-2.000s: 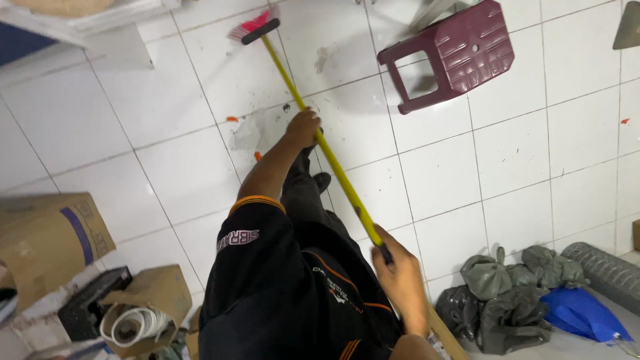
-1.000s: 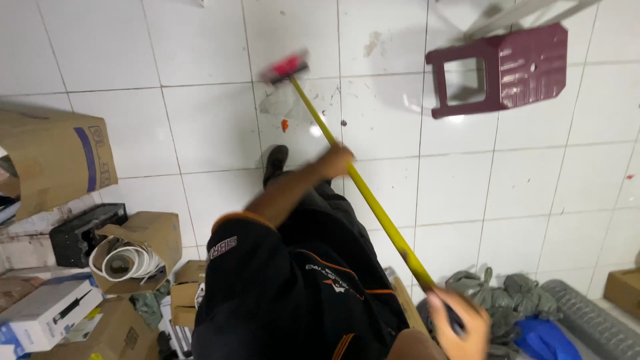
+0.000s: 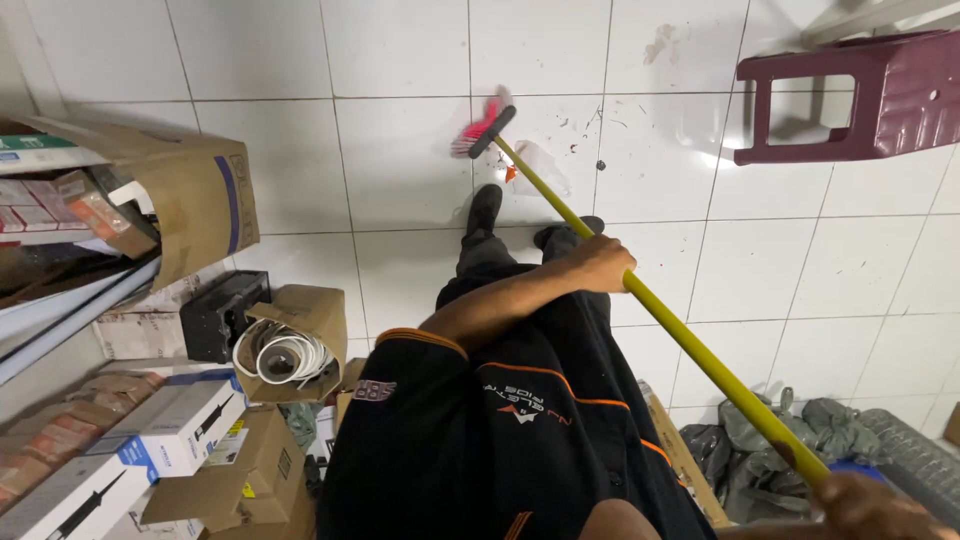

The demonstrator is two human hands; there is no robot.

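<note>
A push broom has a yellow handle (image 3: 705,356) running diagonally from the lower right up to its dark head with red bristles (image 3: 491,131), which rests on the white tile floor. My left hand (image 3: 600,264) is closed around the middle of the handle. Near the upper end of the handle, at the lower right edge, my right hand (image 3: 874,506) grips it, slightly blurred. Beside the broom head lie a crumpled clear plastic bag (image 3: 541,171), an orange scrap (image 3: 511,174) and small dark debris (image 3: 601,165). My shoes are just below them.
A maroon plastic stool (image 3: 866,101) lies on its side at the upper right. Cardboard boxes (image 3: 206,202), a black case (image 3: 217,319) and a carton with a white cable coil (image 3: 296,367) line the left. Grey plastic bags (image 3: 761,450) and a mesh roll (image 3: 911,454) sit lower right.
The view has shifted a good deal. The broom head, further out on the floor two seconds ago, is now nearer my feet. Both hands have stayed on the handle.
</note>
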